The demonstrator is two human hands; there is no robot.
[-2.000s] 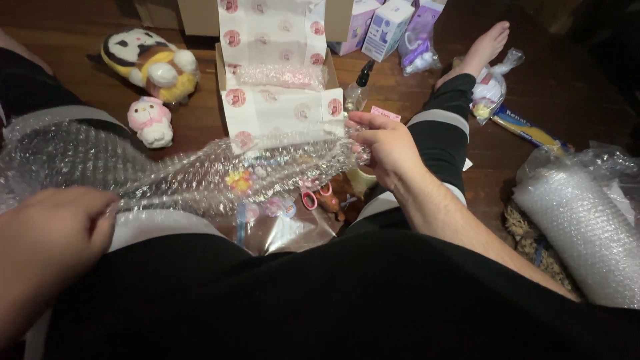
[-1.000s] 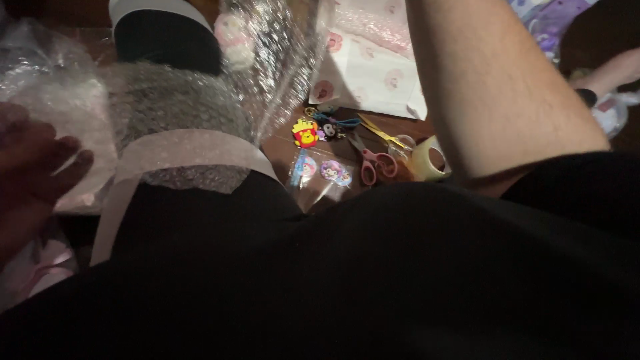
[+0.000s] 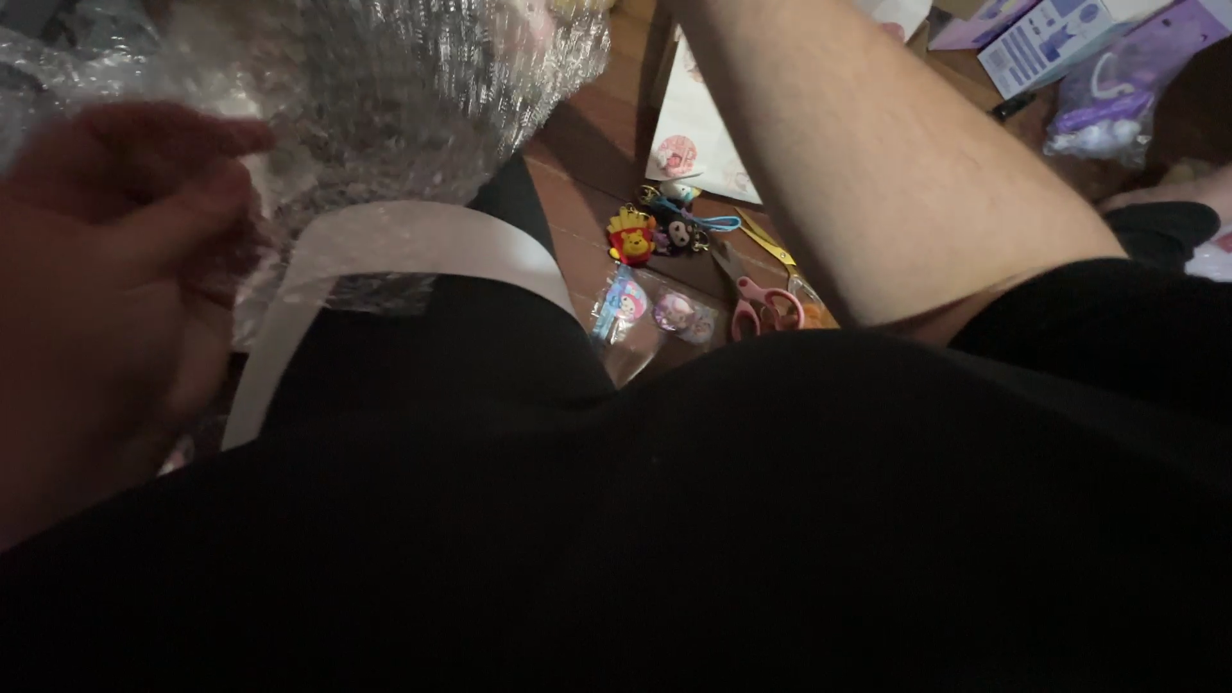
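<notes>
My left hand (image 3: 144,231) is blurred at the left, its fingers against clear bubble wrap (image 3: 414,87); whether they pinch it I cannot tell. The wrap spreads over my left leg and up past the top edge. My right forearm crosses the upper right, and the hand itself lies beyond the top of the view. Beside that arm lie pink-handled scissors (image 3: 767,308), partly hidden yellow scissors (image 3: 767,236), a red and yellow bear charm (image 3: 631,237), a dark character charm (image 3: 680,234) and small items in clear plastic bags (image 3: 626,303).
Printed white tissue paper (image 3: 707,144) is partly behind my right arm. At the upper right are a blue and white box (image 3: 1049,48) and a bagged purple item (image 3: 1107,120). The wooden floor (image 3: 587,144) shows between the wrap and the paper.
Two seconds ago both hands held the bubble wrap stretched over my lap. Now the right hand is out of view and the wrap lies to the left. The view has shifted closer to my lap.
</notes>
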